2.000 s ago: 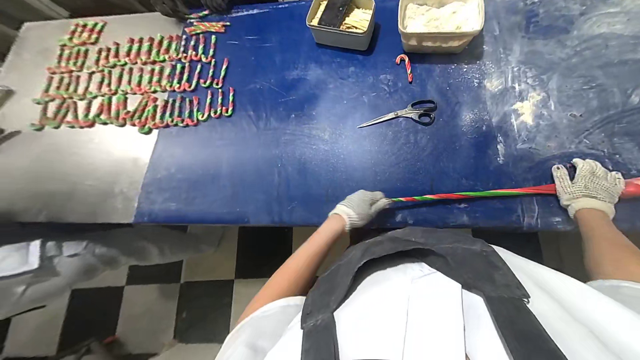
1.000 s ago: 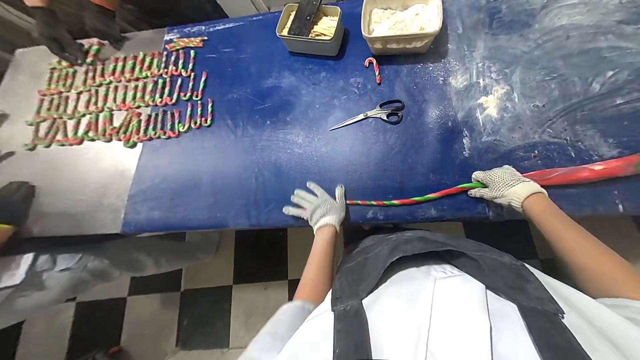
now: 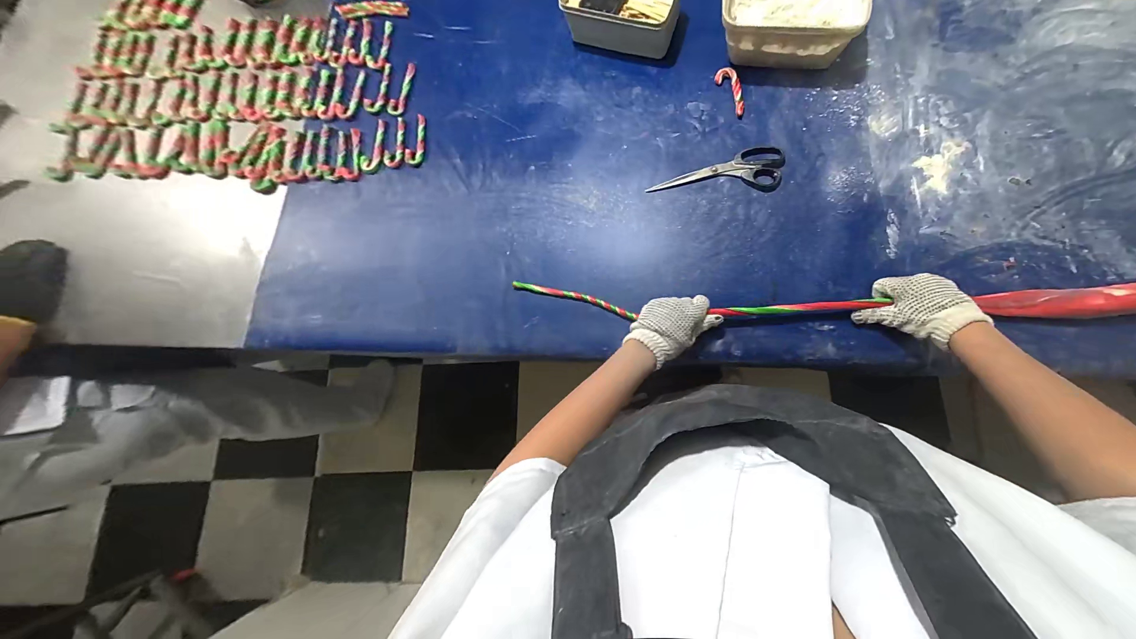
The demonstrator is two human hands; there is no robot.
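Observation:
A twisted red and green candy rope (image 3: 790, 309) lies along the near edge of the blue work surface. My left hand (image 3: 672, 325), in a knit glove, is closed around the rope, whose thin free end sticks out beyond it to the left. Farther right my right hand (image 3: 923, 304), gloved too, grips the rope where it starts to widen into a thick red candy mass (image 3: 1065, 301). Black-handled scissors (image 3: 728, 169) lie beyond the rope, and one small candy cane (image 3: 731, 90) lies past them.
Rows of candy canes (image 3: 240, 98) cover the upper left, partly on a metal surface (image 3: 160, 266). A grey container (image 3: 621, 31) and a tub of white powder (image 3: 796, 40) stand at the far edge. Part of another person (image 3: 27, 284) shows at the left edge.
My left hand, which was spread at the rope's thin end one second ago, is now closed around it farther along. The other person's dark-gloved hands have left the candy cane rows.

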